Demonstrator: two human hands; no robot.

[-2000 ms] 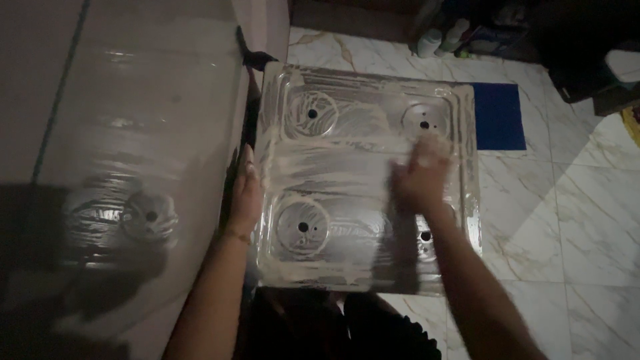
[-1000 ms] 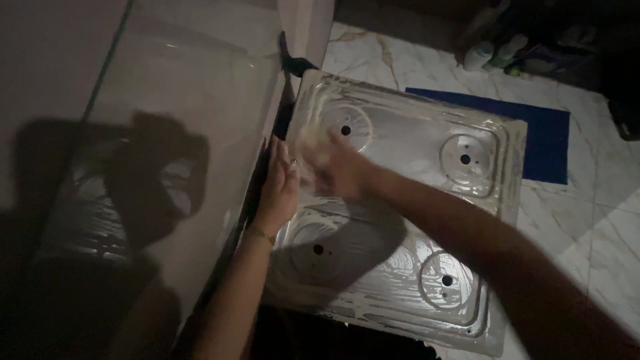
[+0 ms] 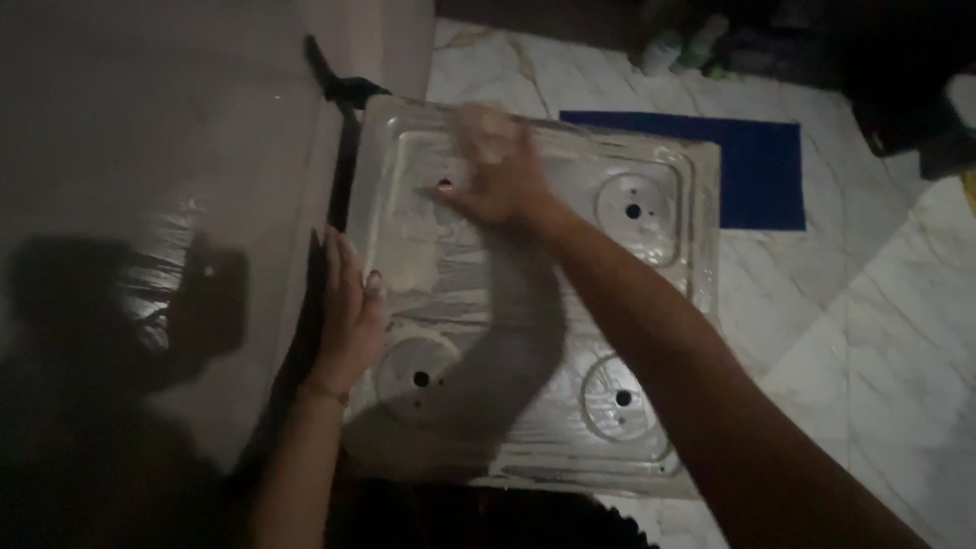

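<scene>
A metal four-burner stove top [image 3: 526, 305], smeared with pale, streaky suds or residue, lies in the middle of the head view with its round burner holes showing. My left hand [image 3: 351, 305] rests along its left edge, the thumb over the rim and the fingers down the side. My right hand [image 3: 499, 171] is over the upper left part of the stove top near a burner hole, blurred. Something pale, perhaps a sponge or cloth, seems to be under its fingers, but the blur hides what it is.
A large pale glossy panel [image 3: 252, 175] stands close along the left, with a dark strap or handle [image 3: 351, 90] by its edge. A blue mat [image 3: 762, 175] lies on the marble-patterned tiled floor [image 3: 801, 305]. Bottles [image 3: 662, 53] stand at the top right.
My right hand was over the right half of the stove top two seconds ago, then moved to its upper left part and is now nearer the far edge. My left hand has stayed at the left edge.
</scene>
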